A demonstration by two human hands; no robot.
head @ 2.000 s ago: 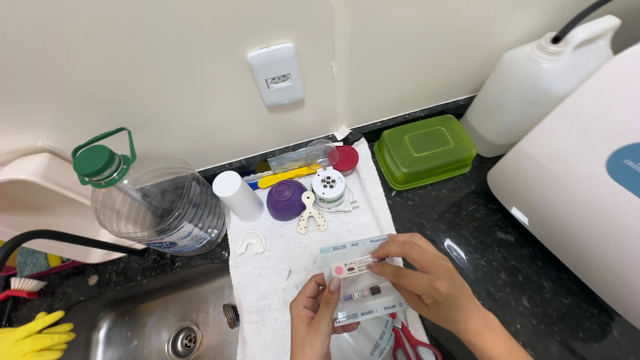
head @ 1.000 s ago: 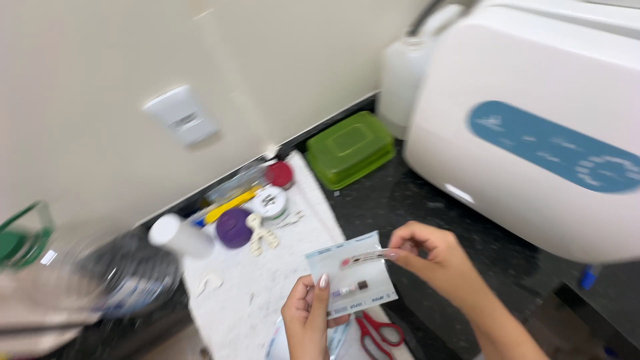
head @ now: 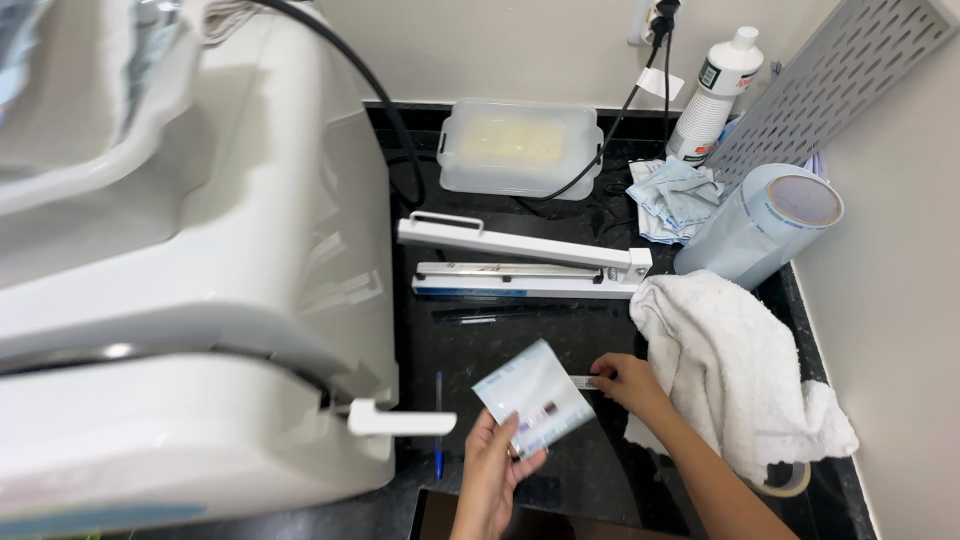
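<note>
My left hand [head: 499,465] holds a pale blue sterilization pouch [head: 529,382] by its lower edge, thumb on top; a small dark and purple item shows at the pouch. To its right, my right hand [head: 626,382] pinches the end of a small white printed strip [head: 583,382], partly hidden behind the pouch. Above both hands lies a white impulse heat sealer [head: 525,285], its arm raised from the base at the left end. A blue pen [head: 439,442] lies left of my left hand.
A large white machine [head: 322,315] with a lever fills the left. Behind stand a lidded plastic container [head: 517,150] and a white bottle [head: 712,97]. At right are a pouch roll [head: 750,232], folded pouches [head: 675,195], a white towel [head: 720,337] and a tape roll [head: 791,480].
The view has swung far right, from the sink and towel past the white machine to the sealer. My right hand has moved the strip from over the pouch to beside it.
</note>
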